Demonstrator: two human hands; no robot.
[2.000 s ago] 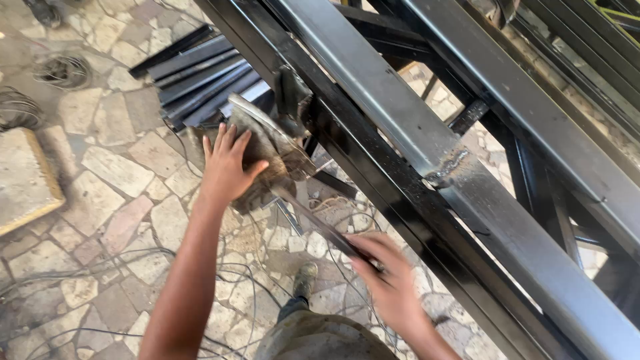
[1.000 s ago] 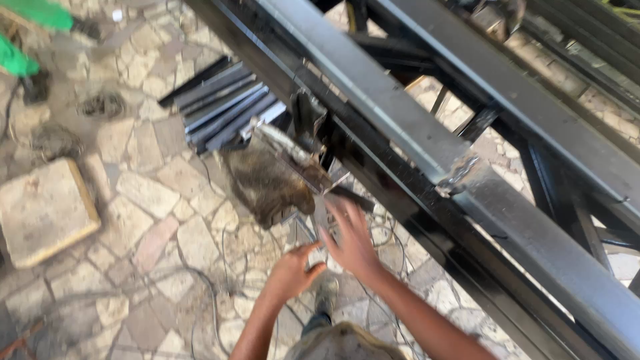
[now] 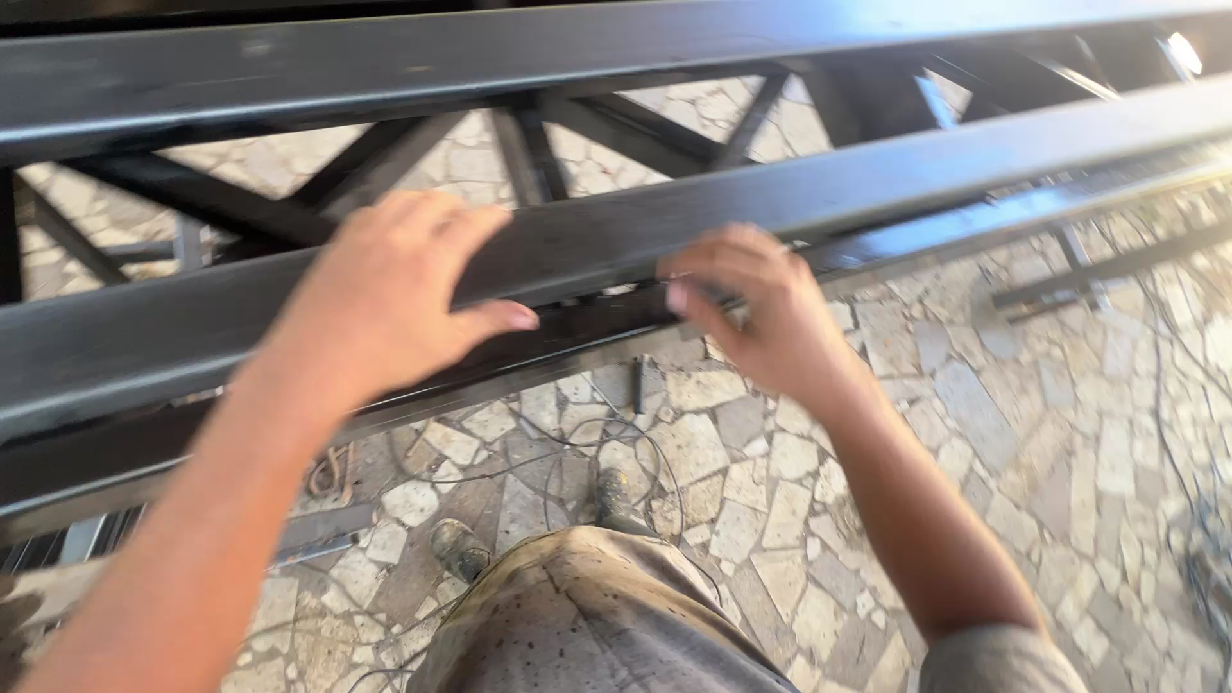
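My left hand (image 3: 385, 289) is over the near rectangular steel beam (image 3: 597, 236), fingers apart and holding nothing; blur hides whether it touches the metal. To its right, my right hand (image 3: 760, 298) hovers at the near edge of the same beam with fingers curled. Whether something small lies between those fingers cannot be told. A lower dark steel profile (image 3: 510, 351) runs along the beam's near side. Behind, a second steel beam (image 3: 414, 72) is joined by diagonal steel braces (image 3: 192, 197).
Irregular stone paving (image 3: 943, 433) covers the ground. Thin cables (image 3: 664, 462) loop near my boots (image 3: 462, 549). Steel pieces (image 3: 87, 539) lie at lower left, and a steel bar (image 3: 1116, 269) sticks out at right. A short dark rod (image 3: 639, 385) is on the paving.
The view has swung strongly along the beams. Both hands, earlier near a dirty cloth-like bundle and a long tool beside the frame, are now over the near beam. Bundle and tool are out of view.
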